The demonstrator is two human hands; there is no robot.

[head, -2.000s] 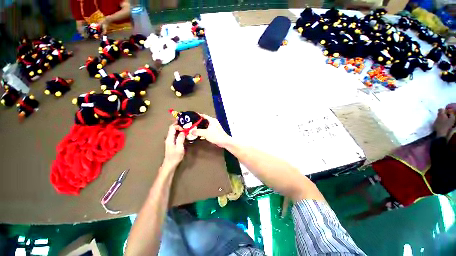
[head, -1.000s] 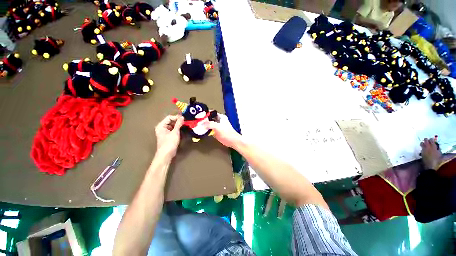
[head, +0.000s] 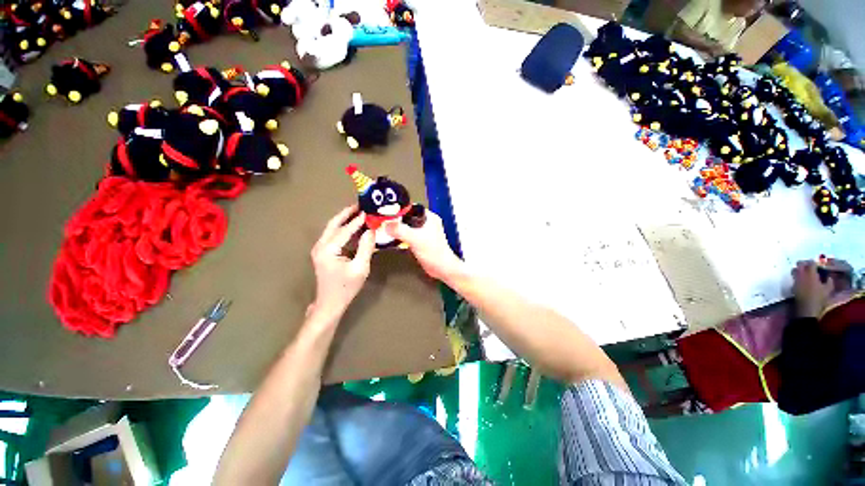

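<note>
A black plush penguin [head: 385, 201] with a striped cone hat and a red scarf at its neck is upright over the brown table, facing me. My left hand [head: 343, 256] holds its side near the scarf, with thumb and fingers at the red cloth. My right hand [head: 426, 242] holds the other side, its thumb on the white belly by the scarf. The penguin's back is hidden. A heap of red scarves [head: 133, 249] lies to the left on the table.
Penguins with red bands [head: 193, 139] lie beyond the heap. One penguin [head: 368, 124] lies behind my hands. Snips [head: 197, 337] lie near the front edge. A dark blue case [head: 552, 59] and black heap [head: 721, 104] are on the white table. A person's hand [head: 812, 285] is at far right.
The penguin is turned more upright than in the earliest frame. My left hand has shifted its grip and its fingers now reach over the scarf's side. The camera view has shifted.
</note>
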